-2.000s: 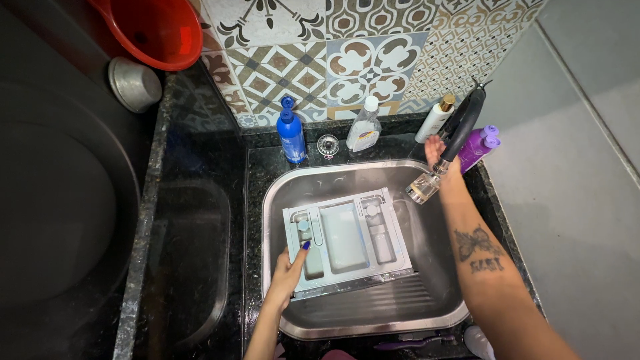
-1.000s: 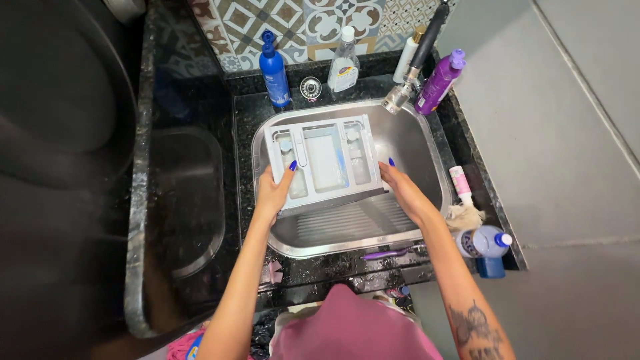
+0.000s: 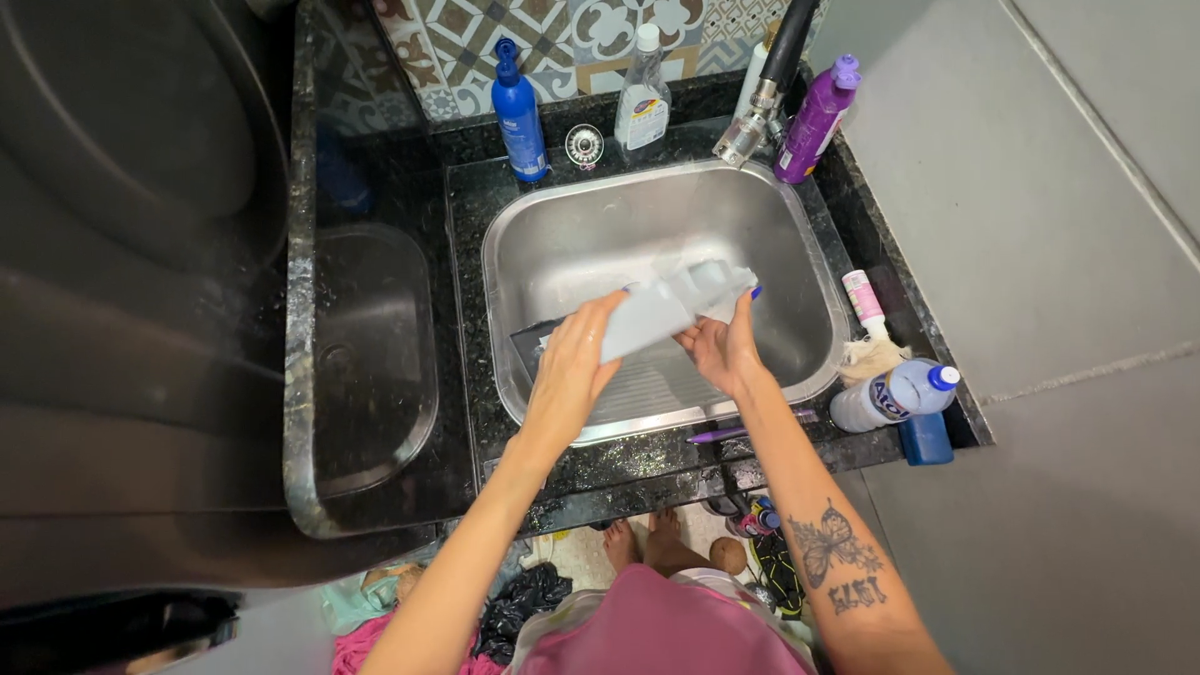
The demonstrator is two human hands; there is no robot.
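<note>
Over the stainless steel sink (image 3: 656, 206), both my hands hold a light grey plastic dispenser drawer (image 3: 656, 314), which is tipped on its side and slightly blurred. My left hand (image 3: 572, 361) grips its left end from above, and the dark front panel shows beyond my fingers. My right hand (image 3: 727, 347) supports the right end from below, palm up, with the fingers partly hidden. The metal faucet head (image 3: 745, 136) on its black hose is behind the drawer at the sink's back right corner.
Behind the sink stand a blue bottle (image 3: 518, 117), a sink strainer (image 3: 584, 145), a clear bottle (image 3: 644, 98) and a purple bottle (image 3: 816, 122). At the right are a pink and white tube (image 3: 862, 298) and a clear bottle with a blue cap (image 3: 891, 396). A purple brush handle (image 3: 717, 435) lies on the front edge.
The drawer, flat and face up one second ago, is now tipped on its side. My right hand, at the faucet two seconds ago, is now on the drawer.
</note>
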